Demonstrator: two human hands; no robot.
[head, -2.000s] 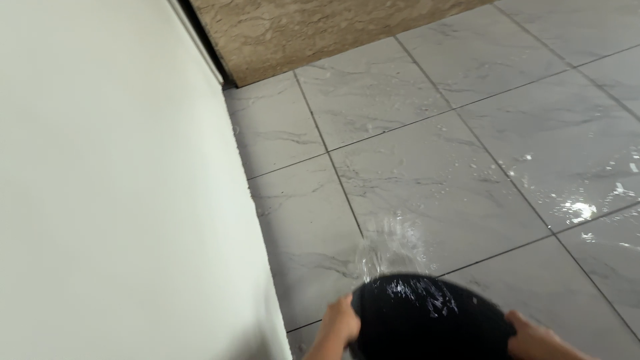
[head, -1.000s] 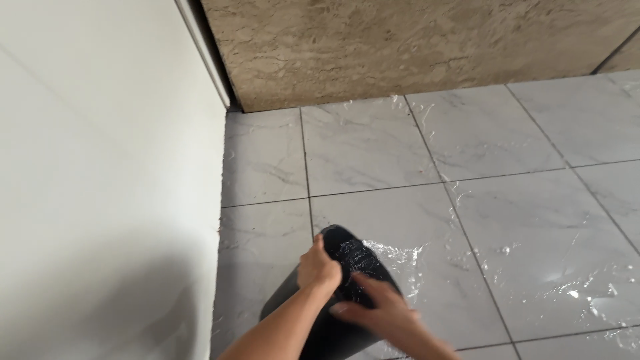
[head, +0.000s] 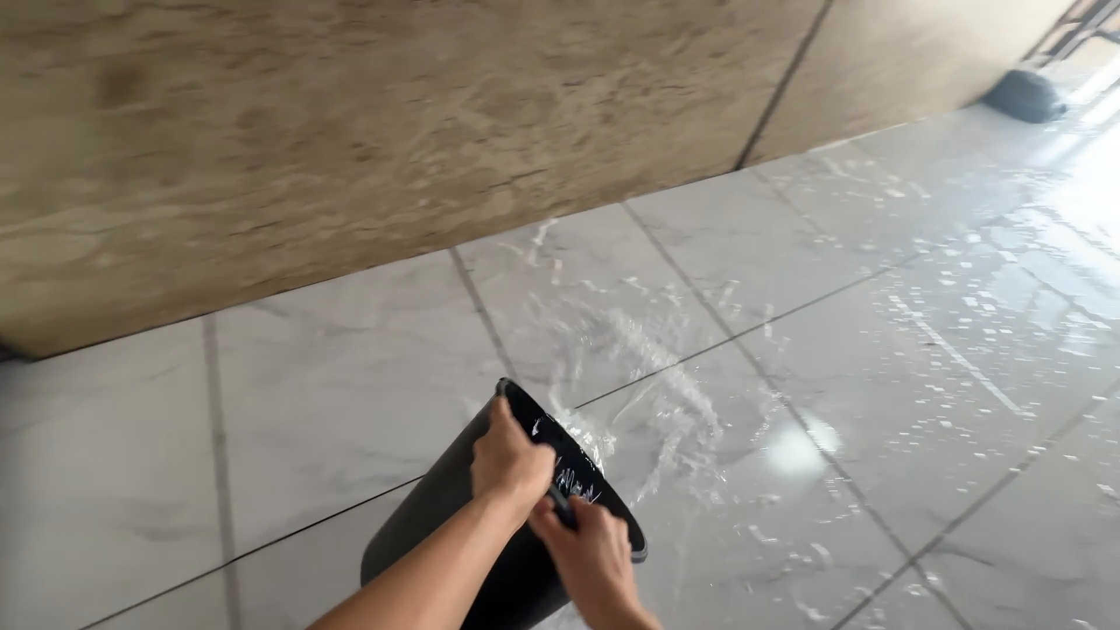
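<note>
A black plastic bucket [head: 429, 516] is tilted on its side low in the view, its mouth facing the upper right. My left hand [head: 512, 455] grips its rim near the upper end. Lower along the rim, my right hand [head: 586, 542] is closed on the bucket's edge, by a dark piece that looks like the handle. Water [head: 665, 376] pours from the mouth and spreads over the marbled floor tiles [head: 324, 385]. The underside of the bucket runs out of view.
A brown stone-patterned wall panel [head: 367, 131] borders the floor, with a dark vertical joint at the right. Near its far end lies a dark rounded object [head: 1025, 96], beside metal bars [head: 1081, 31]. Wet, shiny tiles [head: 962, 306] stretch to the right.
The view has swung right, away from the white wall. The bucket's mouth now faces right and water spreads toward the panel. My right hand, blurred by the mouth a second ago, now holds the edge.
</note>
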